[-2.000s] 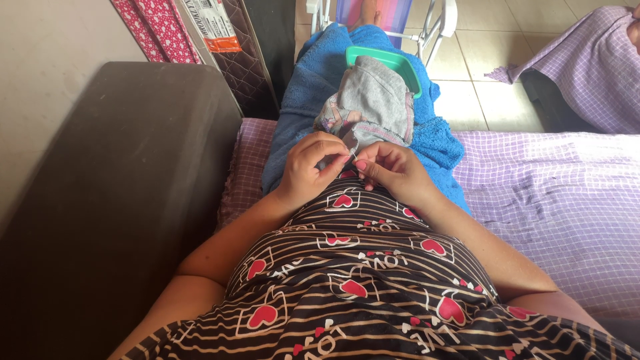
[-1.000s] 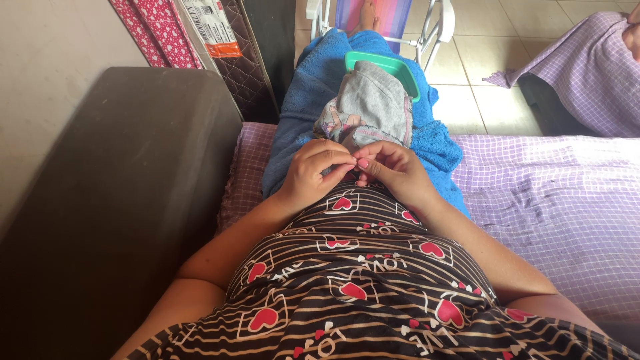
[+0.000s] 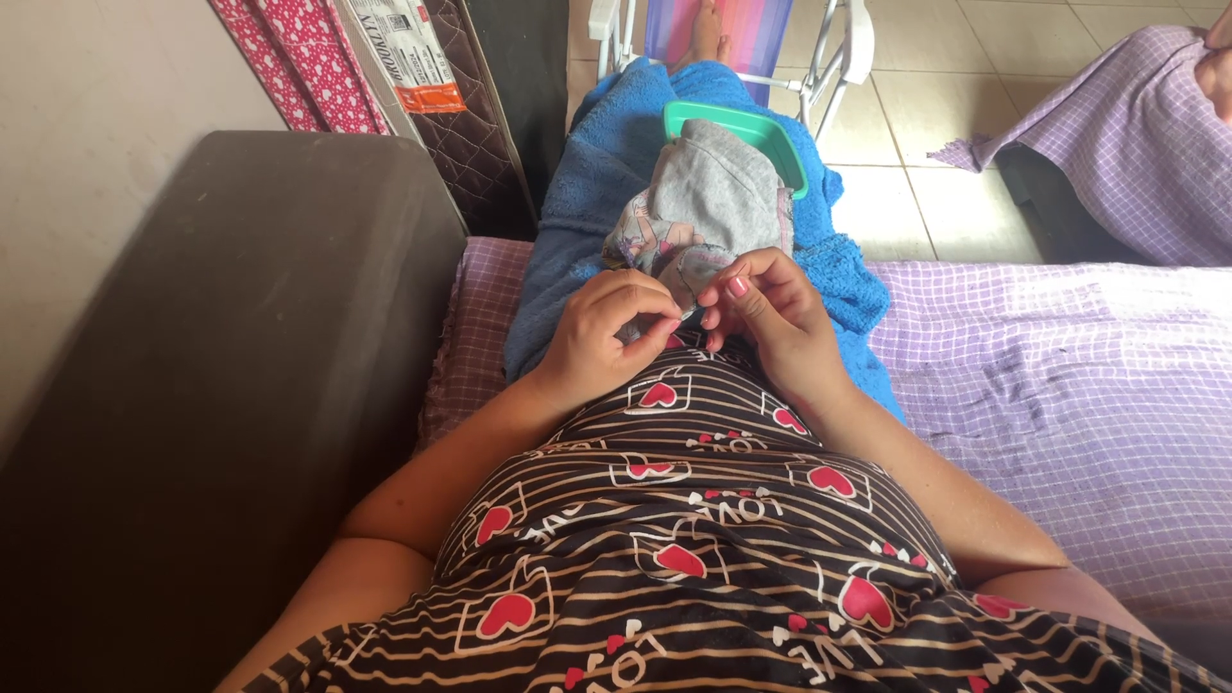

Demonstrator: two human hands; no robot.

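Note:
On my lap, over a blue towel (image 3: 597,173), lies a bunched grey cloth garment (image 3: 717,183) with a printed part. My left hand (image 3: 616,327) pinches a tiny pale thing or a bit of the cloth between thumb and forefinger at the garment's near edge; which one is too small to tell. Close to its right, my right hand (image 3: 770,308) has thumb and forefinger brought together, the other fingers curled. Whether something thin is between them cannot be made out. A green plastic tray (image 3: 791,159) rests on the towel behind the garment, which partly covers it.
A dark sofa armrest (image 3: 241,385) stands on my left. A purple checked cover (image 3: 1039,385) lies over the seat. Ahead is a white-framed folding chair (image 3: 857,43) with a foot on it. At the far right, purple checked cloth (image 3: 1136,144) hangs beside part of another person.
My hands were touching at the fingertips; now they are slightly apart. My right hand has turned and its fingers have lifted a little. The garment and tray have stayed in place.

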